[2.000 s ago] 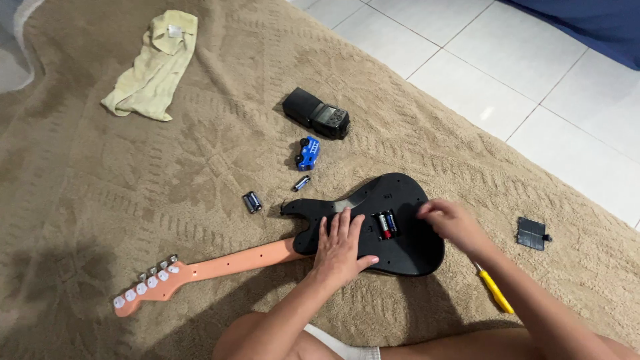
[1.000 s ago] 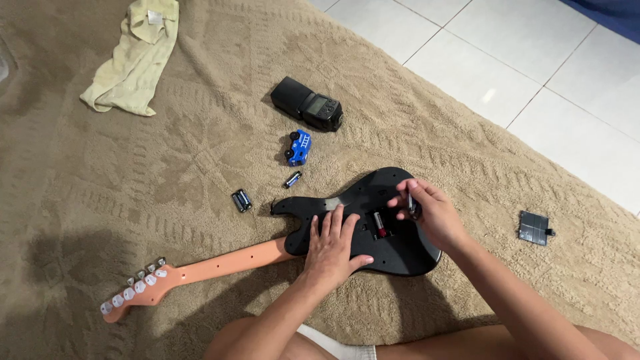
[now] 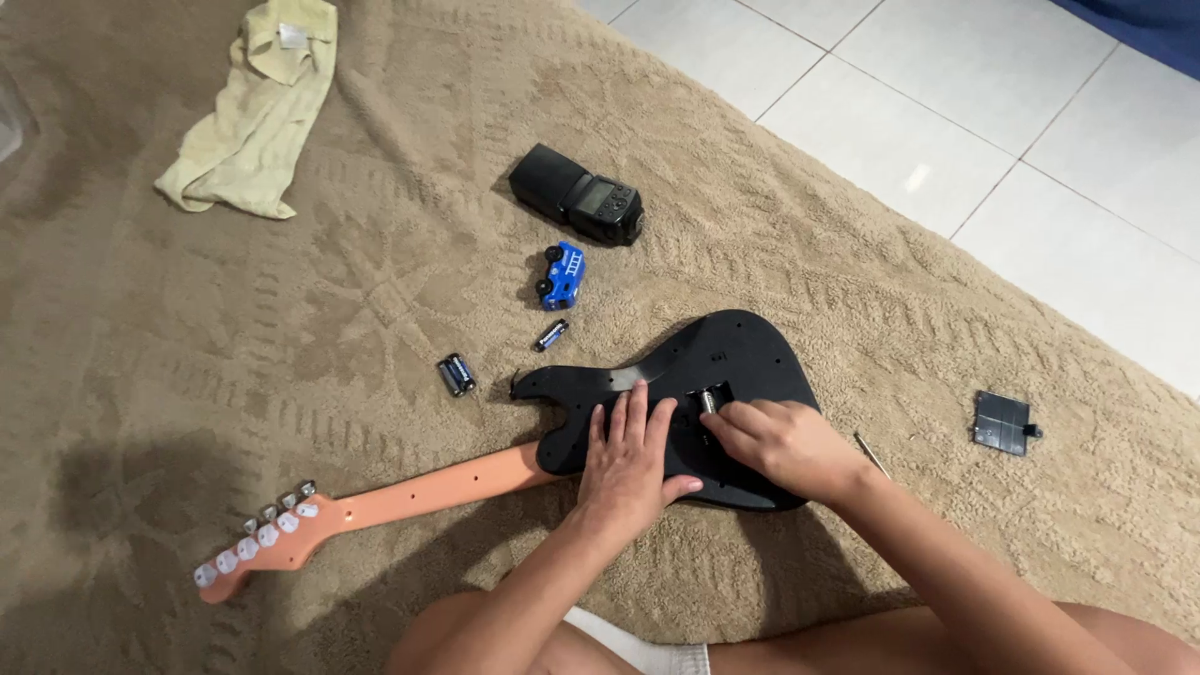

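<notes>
A toy electric guitar [image 3: 769, 352] lies back side up, with a black body and an orange neck. My left hand [image 3: 630, 459] rests flat on the body, fingers spread. At the small battery compartment, my right hand [image 3: 773, 441] bends its fingers over the right side; its fingertips are partly hidden, so whether they grip anything is unclear. A silvery cylindrical part [image 3: 708, 402] shows in the opening beside them. Two batteries [image 3: 457, 374] lie side by side left of the body, and a single battery [image 3: 551, 335] lies above it. Far right is a black battery cover [image 3: 1001, 424].
A blue toy vehicle [image 3: 562, 277] and a black camera flash [image 3: 577, 195] lie above the guitar. A yellowish cloth [image 3: 258, 122] is at upper left. A metal tool shaft [image 3: 872, 455] shows beside my right wrist. The brown blanket ends at the tiled floor [image 3: 919, 103].
My right hand, which held a battery above the body a second ago, is now lower and farther left, at the compartment. My left hand stays on the guitar.
</notes>
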